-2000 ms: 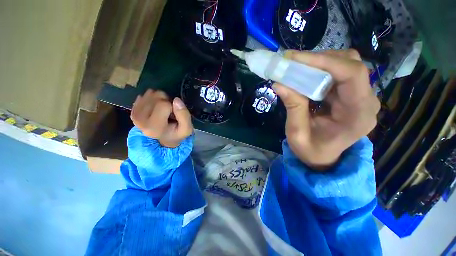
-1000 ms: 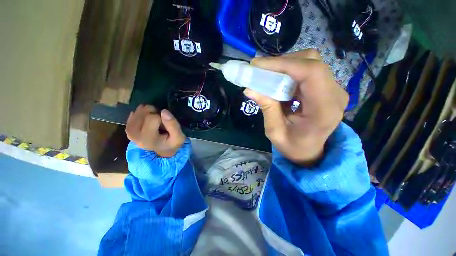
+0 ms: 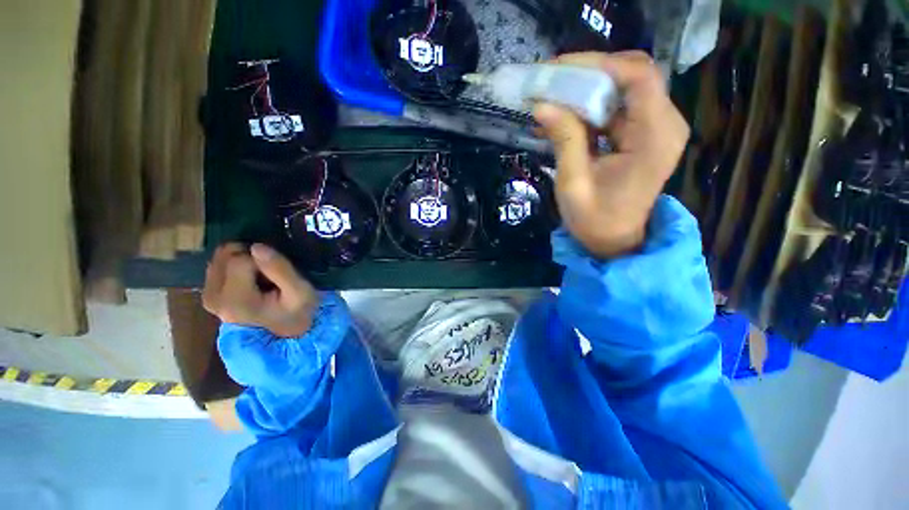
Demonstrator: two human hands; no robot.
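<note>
My right hand (image 3: 620,149) holds a white translucent glue bottle (image 3: 558,88), tilted, its narrow nozzle pointing left. The nozzle tip is over or close to the right part of a glossy black ear cup housing (image 3: 407,75) at the blue tray; contact cannot be told. Three more housings lie in a row near the bench's front edge, the middle one (image 3: 430,211) fully visible. Another housing (image 3: 276,125) lies at the upper left. They show white centre patches and fine red wires. My left hand (image 3: 261,289) is loosely curled at the front edge, with nothing visible in it.
Cardboard sheets (image 3: 150,129) stand at the left. The blue tray (image 3: 349,60) lies beyond the row, with a grey patterned sheet (image 3: 508,40) beside it. A divider carton (image 3: 787,149) with black housings is at the right, above blue bins (image 3: 857,344). A brown carton is below the left edge.
The view has shifted right, so bench items appear further left. The bottle's nozzle has moved from the left-hand housings to the housing at the blue tray. My left hand stays curled near the edge.
</note>
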